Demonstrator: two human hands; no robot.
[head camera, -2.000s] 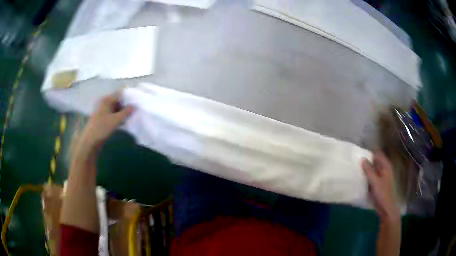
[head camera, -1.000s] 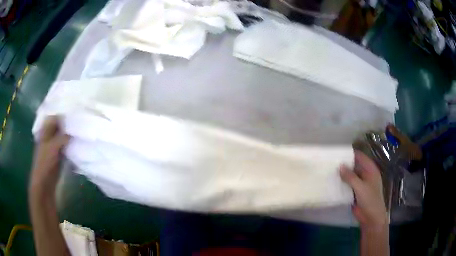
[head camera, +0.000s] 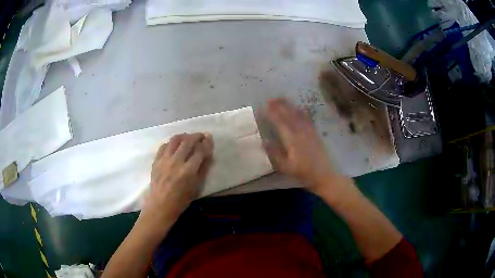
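Observation:
A white sleeve (head camera: 108, 163) lies flat along the near edge of the table, its straight end to the right and its other end at the left near the table corner. My left hand (head camera: 182, 165) rests on top of the sleeve near its middle, with fingers bent; whether it pinches cloth cannot be told. My right hand (head camera: 296, 144) is blurred, just off the sleeve's straight right end, fingers extended and holding nothing visible. A faint seam line shows near the right end.
A steam iron (head camera: 377, 76) with a brown handle sits on its metal rest (head camera: 418, 117) at the right edge. Flat sleeves (head camera: 255, 11) lie at the far side. A crumpled white heap (head camera: 70, 32) is far left. A white cloth piece (head camera: 40, 125) with a tan block (head camera: 10, 174) lies left.
The sleeve, earlier held stretched between both hands, now lies flat on the table. My left hand moved inward from its left end onto its middle. My right hand let go of the right end.

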